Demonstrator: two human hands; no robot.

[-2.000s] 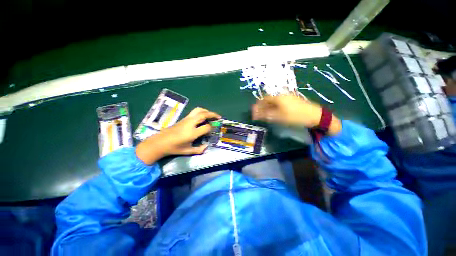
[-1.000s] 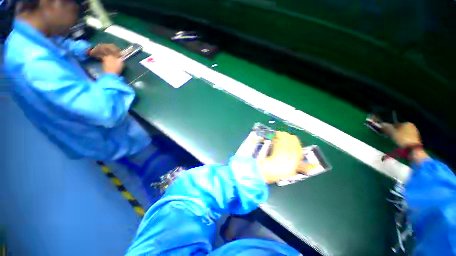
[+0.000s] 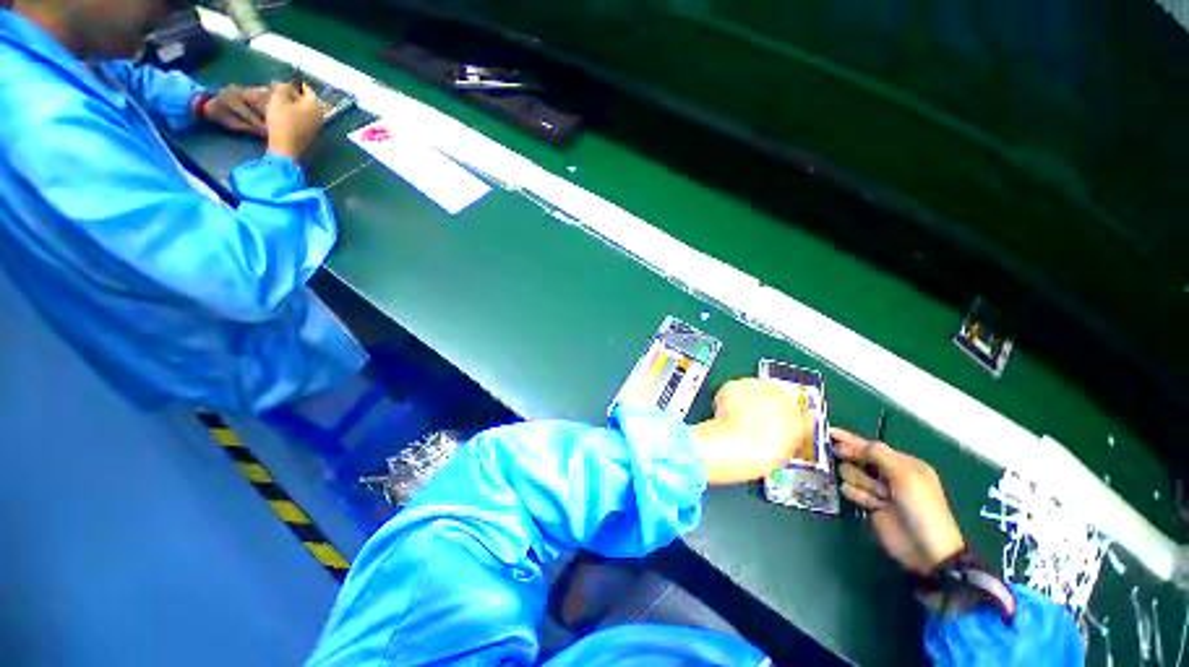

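An open phone body (image 3: 802, 490) with a pale rim lies on the green bench. My left hand (image 3: 760, 427) is on its upper middle, its fingers gripping it and hiding part of the inside. My right hand (image 3: 906, 502) is just right of this phone. A dark thin pen-like tool (image 3: 883, 425) sticks up from its fingers; its lower end is hard to see. A second open phone body (image 3: 672, 370) lies to the left, its lower end partly hidden by my left sleeve.
A tangled white cable pile (image 3: 1046, 532) lies at the right by the white rail (image 3: 704, 278). Another phone (image 3: 984, 339) and a dark tray (image 3: 522, 108) are on the conveyor beyond. A white and red card (image 3: 424, 170) lies far left, beside a person in blue working on a phone (image 3: 337, 99).
My right hand has come back from over the conveyor to the phone, leaving a phone on the belt. The phone under my left hand has turned more upright in view.
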